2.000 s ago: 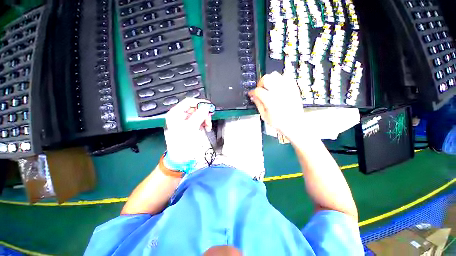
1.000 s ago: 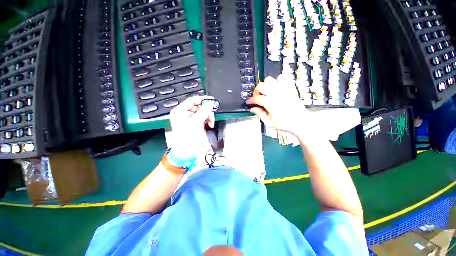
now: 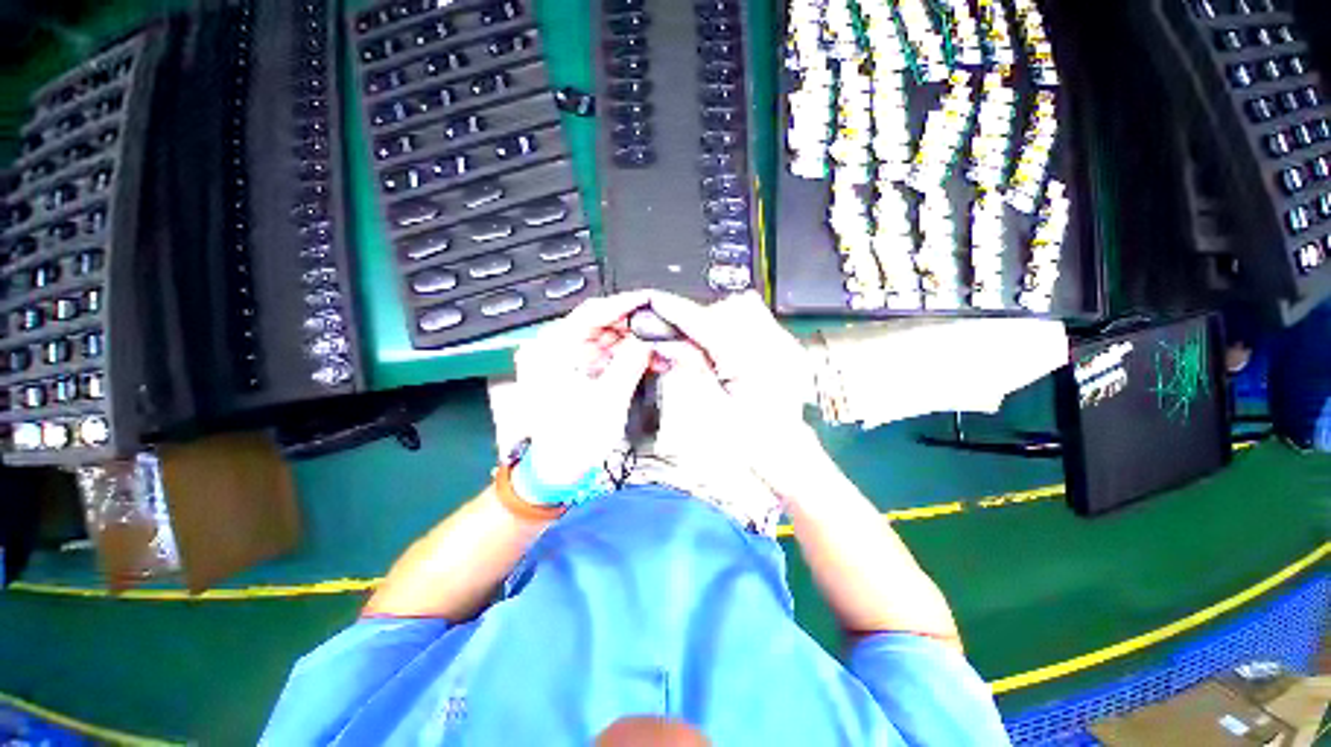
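Observation:
My left hand [image 3: 577, 380] and my right hand [image 3: 745, 365] meet above my lap, just in front of the narrow housing tray [image 3: 676, 219]. Between the fingertips of both hands is a small dark housing [image 3: 651, 324], mostly hidden by the fingers. What is inside it cannot be told. The narrow tray has two columns of small dark, shiny parts. The component tray [image 3: 796, 241] to the right bears rows of white and yellow parts. A blue band and an orange band are on my left wrist.
The wide housing tray [image 3: 548, 311] lies left of the narrow one. A second narrow tray [image 3: 278, 292] and trays of round parts [image 3: 88, 248] are farther left. A side tray [image 3: 1146, 453] with green strands, a pale sheet [image 3: 949, 368] and a cardboard piece [image 3: 226, 511] are below bench level.
My right hand has moved left from the near end of the narrow tray's right column to my left hand. Both hands now close around the small piece, which my left hand alone held before.

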